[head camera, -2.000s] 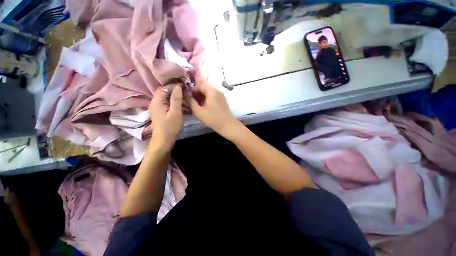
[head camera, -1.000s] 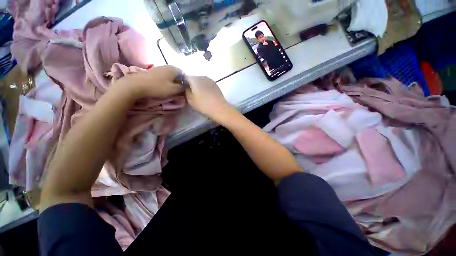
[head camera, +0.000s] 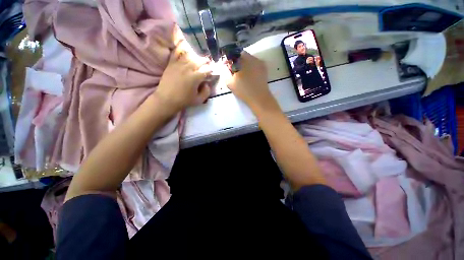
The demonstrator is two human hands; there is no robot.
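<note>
The dusty pink garment (head camera: 96,66) lies bunched on the table left of the needle and hangs over the front edge. My left hand (head camera: 185,76) rests on its right edge beside the bright lamp glow, fingers bent on the cloth. My right hand (head camera: 249,76) is at the presser foot (head camera: 231,53), just right of the glow; its fingertips are partly hidden by the machine parts and glare. Whether it pinches cloth cannot be seen. The sewing machine head (head camera: 325,15) stands above the hands.
A lit smartphone (head camera: 306,66) lies right of my right hand. A small dark tool (head camera: 364,55) and a white rounded piece (head camera: 427,56) are further right. A pink and white heap (head camera: 356,162) lies below the table's right edge, by a blue crate (head camera: 438,109). More pink cloth (head camera: 145,200) hangs lower left.
The view has shifted. My hands, together on the cloth before, are now apart at the needle area, my right hand up by the presser foot. The phone's picture has changed.
</note>
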